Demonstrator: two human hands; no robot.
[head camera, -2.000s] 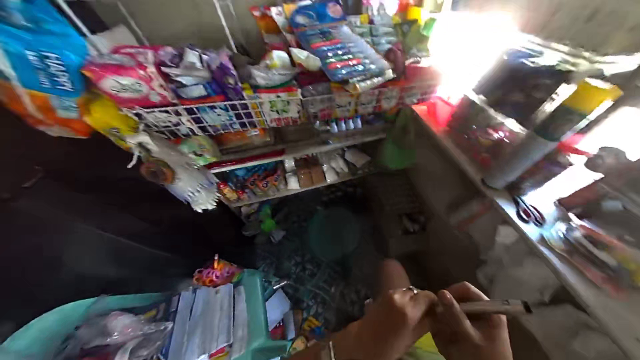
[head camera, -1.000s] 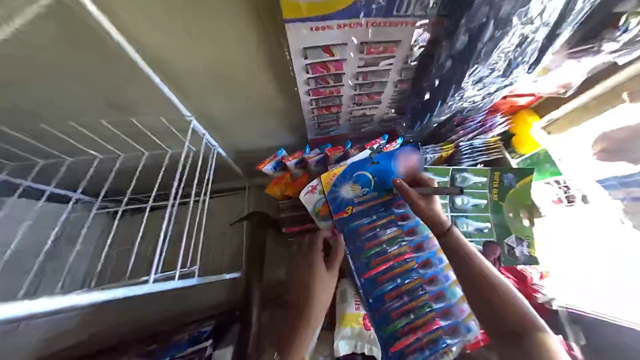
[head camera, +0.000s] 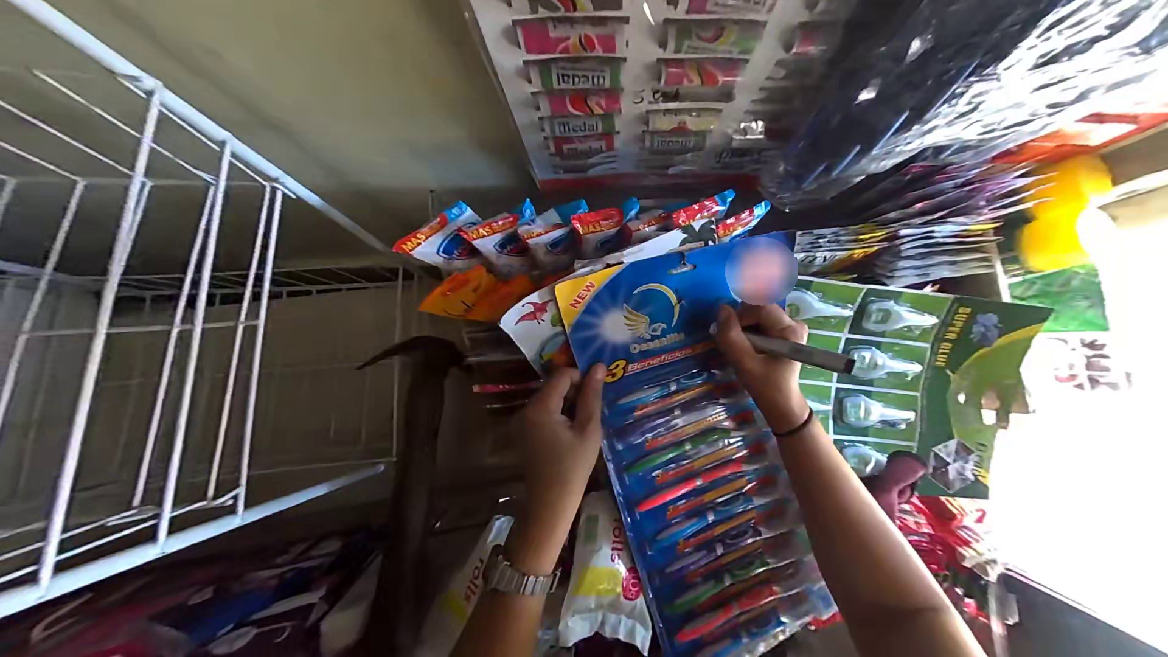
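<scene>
A blue display card of toothbrushes (head camera: 675, 319) hangs at the middle, with rows of packed brushes below its printed header. My left hand (head camera: 561, 429) pinches the card's left edge between thumb and fingers; a metal watch is on that wrist. My right hand (head camera: 762, 356) holds a dark marker pen (head camera: 803, 352) against the card's header, its tip hidden by the fingers. A dark band circles the right wrist. Behind the card, a white printed card (head camera: 529, 328) shows in part.
White wire racks (head camera: 151, 301) stand at the left, beside a hammer (head camera: 420, 411). Small packets (head camera: 547, 233) hang behind the card. A green super glue card (head camera: 885, 365) hangs right, a card of sachets (head camera: 639, 91) above, dark plastic packs (head camera: 876, 91) upper right.
The view has swung from the shelves and basket to the hanging cards. The hands, together on the pen two seconds ago, are now apart: left on the card's edge, right on its header with the pen.
</scene>
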